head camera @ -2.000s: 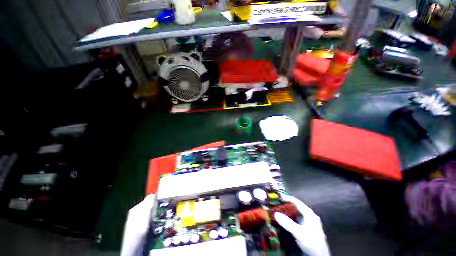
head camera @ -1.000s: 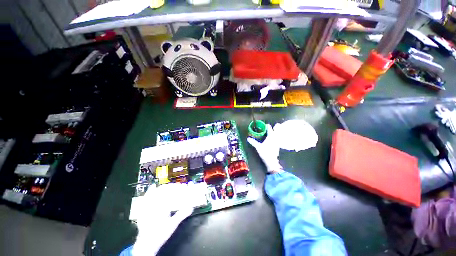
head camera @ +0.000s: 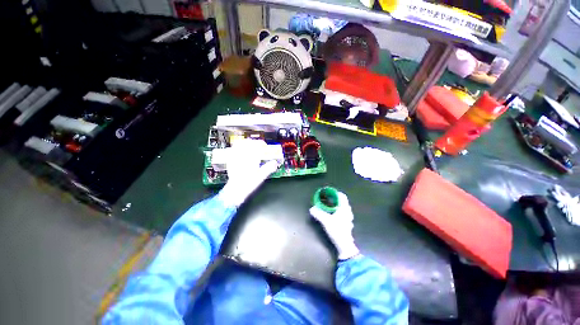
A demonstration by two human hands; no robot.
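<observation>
A green power supply board (head camera: 305, 167) lies on the dark green mat, left of centre, with silver-white heatsinks, copper-red coils and a yellow part. My left hand (head camera: 247, 174), in a white glove, rests on the board's near heatsink; its fingertips are hard to make out against the white metal. My right hand (head camera: 336, 219), also gloved, is closed around a small green cup (head camera: 326, 198), dark inside, to the right of the board and nearer to me. A white round wipe (head camera: 376, 164) lies on the mat beyond the cup.
A red slab (head camera: 459, 220) lies at right, with a black tool (head camera: 538, 216) beyond. A panda-shaped fan (head camera: 282, 68) and a parts bin (head camera: 347, 115) stand behind. Black totes (head camera: 137, 136) with boards stand left. A pink sleeve (head camera: 540, 301) shows at lower right.
The board has moved away from me, towards the fan. My right hand has taken hold of the green cup and brought it nearer to me. My left hand remains at the board's near heatsink.
</observation>
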